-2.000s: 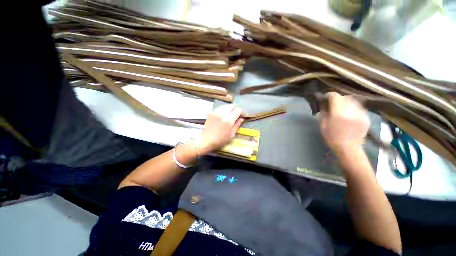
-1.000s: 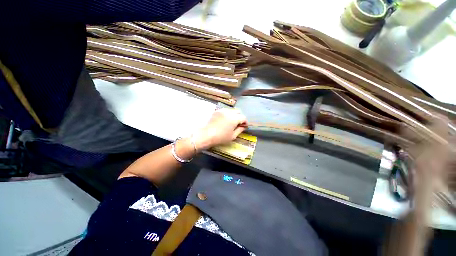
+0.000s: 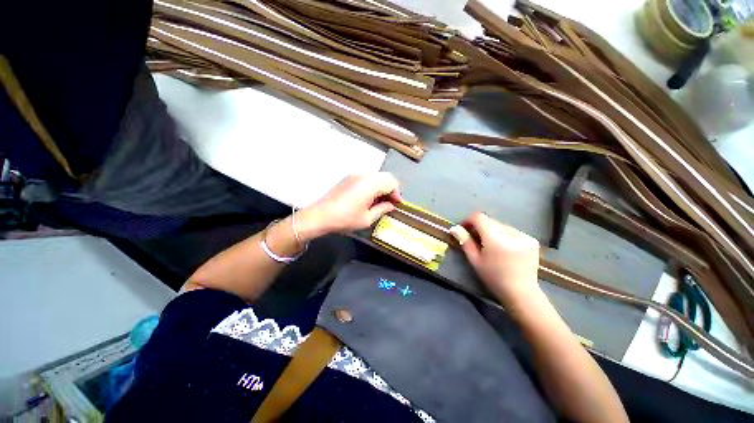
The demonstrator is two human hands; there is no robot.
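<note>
A brown strap (image 3: 583, 282) with a pale line runs from my left hand, under my right hand and off to the right. My left hand (image 3: 364, 201) pinches its left end. My right hand (image 3: 504, 252) holds it further along, thumb and fingers on it. The held stretch lies along the upper side of the yellow gauge block (image 3: 410, 240) at the near edge of the grey slab (image 3: 488, 179). The hammer (image 3: 569, 204) lies on the slab beyond my right hand, its handle pointing right.
Strap bundles lie behind the slab on the left (image 3: 322, 70) and right (image 3: 616, 124). Teal-handled scissors (image 3: 691, 310) are right of the slab. Tape rolls (image 3: 676, 25), a black-handled tool (image 3: 689, 64) and a whitish bottle (image 3: 718, 97) are far right. A person in dark clothes (image 3: 78, 99) is at left.
My right hand first let go of the hammer and swung right, blurred. Now it has come back beside my left hand and holds the strap, which lies along the gauge. The camera view has shifted.
</note>
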